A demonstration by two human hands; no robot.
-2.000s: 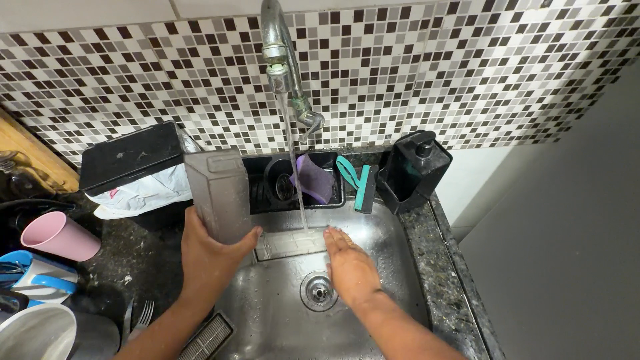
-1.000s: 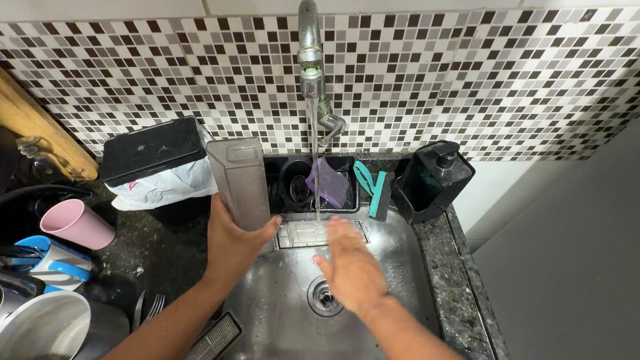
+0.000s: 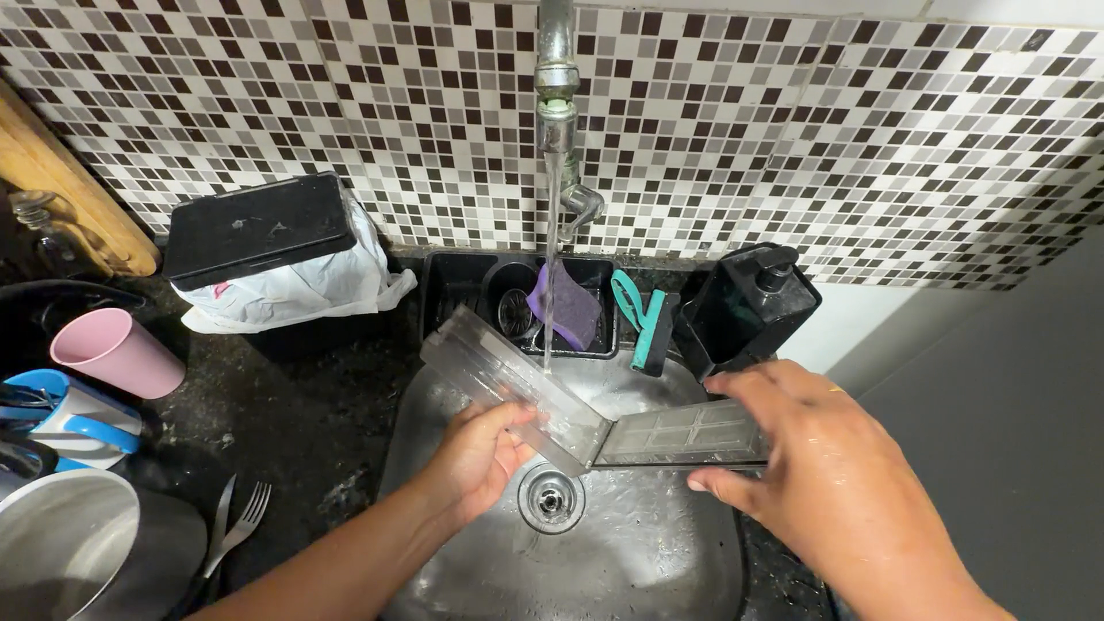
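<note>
My left hand (image 3: 487, 457) grips the side of a clear grey plastic container (image 3: 517, 384), held tilted over the steel sink (image 3: 655, 552). A hinged panel, seemingly its lid (image 3: 677, 434), extends to the right from the container's lower end. My right hand (image 3: 802, 440) has its thumb and fingers around the panel's far end; whether they press on it is partly hidden. Water runs from the metal faucet (image 3: 556, 121) close behind the container. A purple sponge (image 3: 565, 309) lies in the black caddy (image 3: 431, 297) at the back of the sink.
Behind the sink are a teal squeegee (image 3: 647, 328) and a black soap dispenser (image 3: 750, 302). To the left stand a lidded black bin (image 3: 259, 228) with a white bag, a pink cup (image 3: 121, 352), a blue-and-white mug (image 3: 82, 423), a metal pot (image 3: 78, 543) and a fork (image 3: 241, 526).
The container, upright in my left hand before, is now tilted across the sink with its panel spread to the right. My right hand has moved right, to the panel's end.
</note>
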